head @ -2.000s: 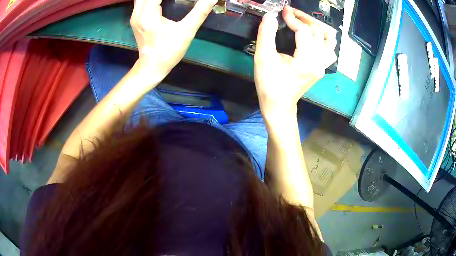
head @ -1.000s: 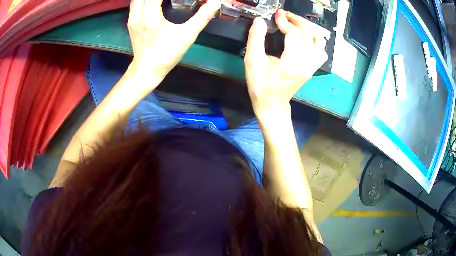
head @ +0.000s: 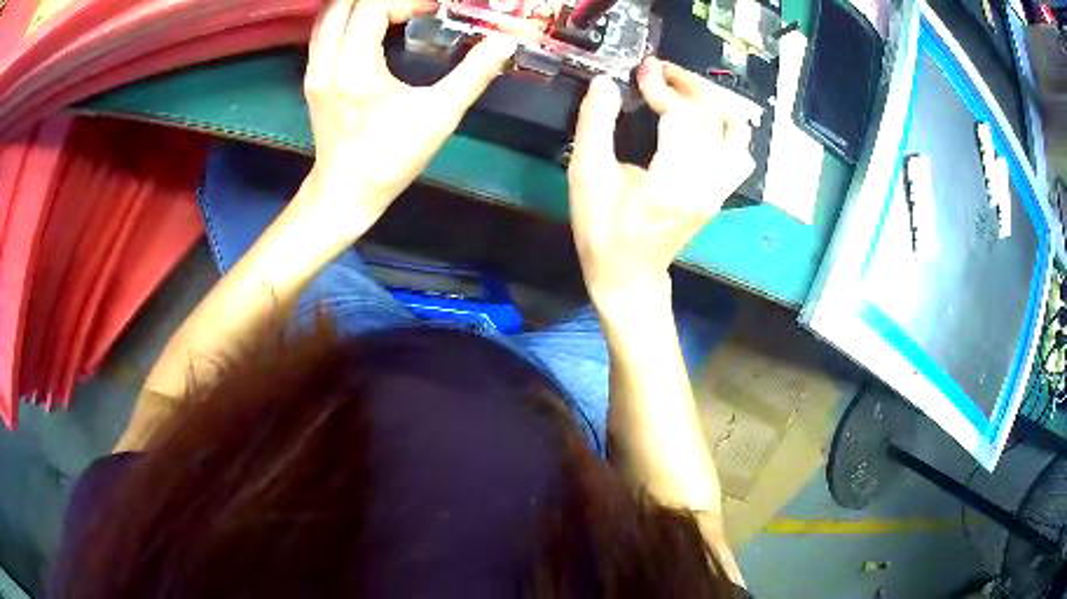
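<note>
The test fixture's black base [head: 497,114] sits on the green bench at the top of the view. Its clear acrylic nest [head: 611,47] lies on top, with a red glow [head: 503,16] at its left part. My left hand [head: 392,82] is at the left end of the nest, thumb near its front edge. My right hand [head: 655,164] is at the right end, thumb and index finger close together at the nest's corner. I cannot tell whether either hand grips a module.
Red trays [head: 176,47] are stacked at the left, with more red sheets [head: 88,257] below. A smartphone [head: 840,76] lies over white paper [head: 796,176] at the right. A framed panel [head: 965,257] holds white strips [head: 915,201]. A small clear-yellowish block [head: 739,29] stands behind my right hand.
The view has shifted, so more of the fixture shows at the top. My right hand has moved slightly left along the nest's edge. The red glow is more visible.
</note>
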